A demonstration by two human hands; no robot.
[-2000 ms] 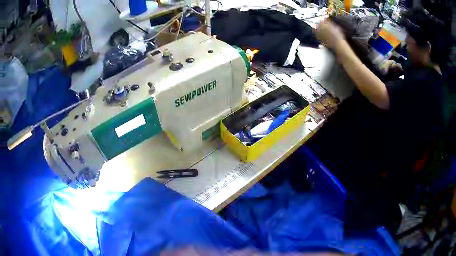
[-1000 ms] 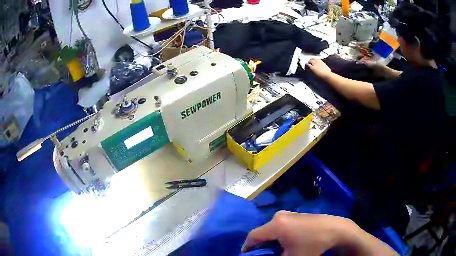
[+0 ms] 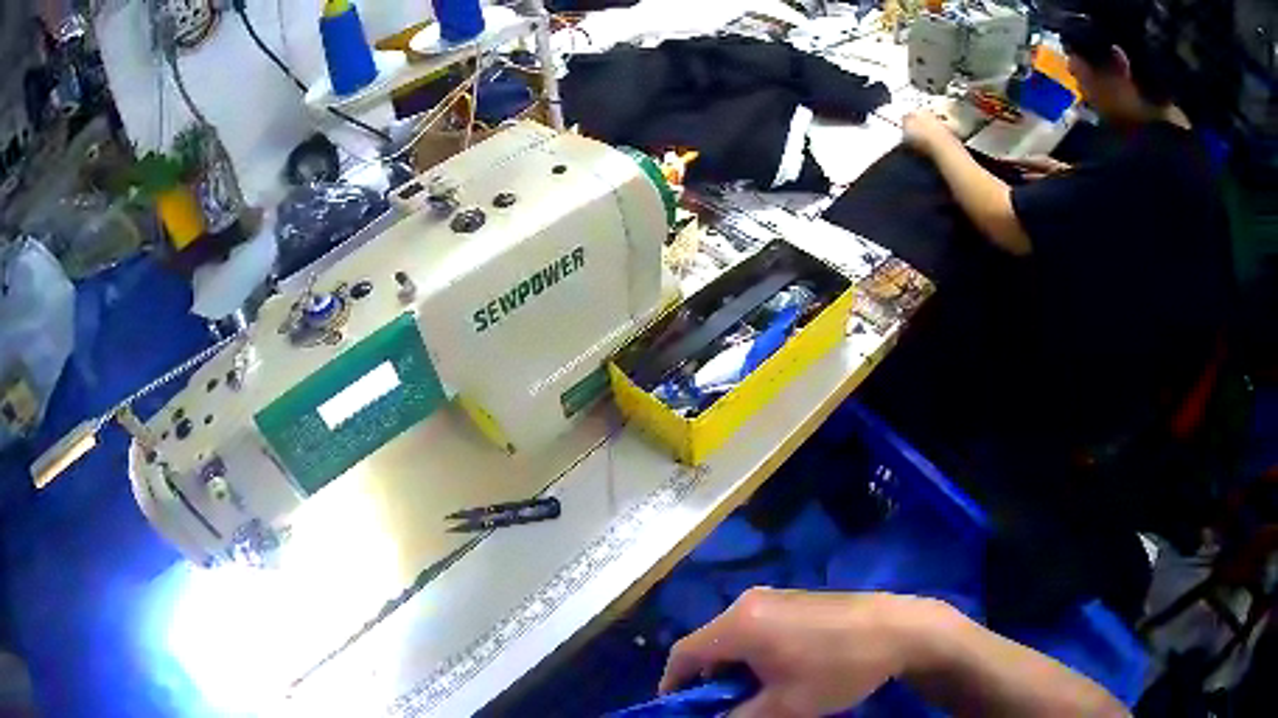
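Observation:
My right hand (image 3: 785, 652) is low at the right of centre, in front of the table edge, with its fingers closed on blue fabric (image 3: 690, 701) that runs off the bottom of the picture. My left hand is not in view. The cream and green sewing machine (image 3: 526, 312) stands on the white table, and its needle area is lost in white glare. Black thread snips (image 3: 502, 515) lie on the table right of the glare.
A yellow tool box (image 3: 736, 400) stands near the table's front edge. A blue bin (image 3: 918, 477) holding blue cloth is below it. A person in dark clothes (image 3: 1121, 239) works at the right with black cloth (image 3: 715, 112). Blue thread cones (image 3: 348, 53) stand behind the machine.
The blue fabric that covered the table's front is gone from the tabletop, baring the printed rule. My right hand has come into view from below. The other person's raised arm has come down.

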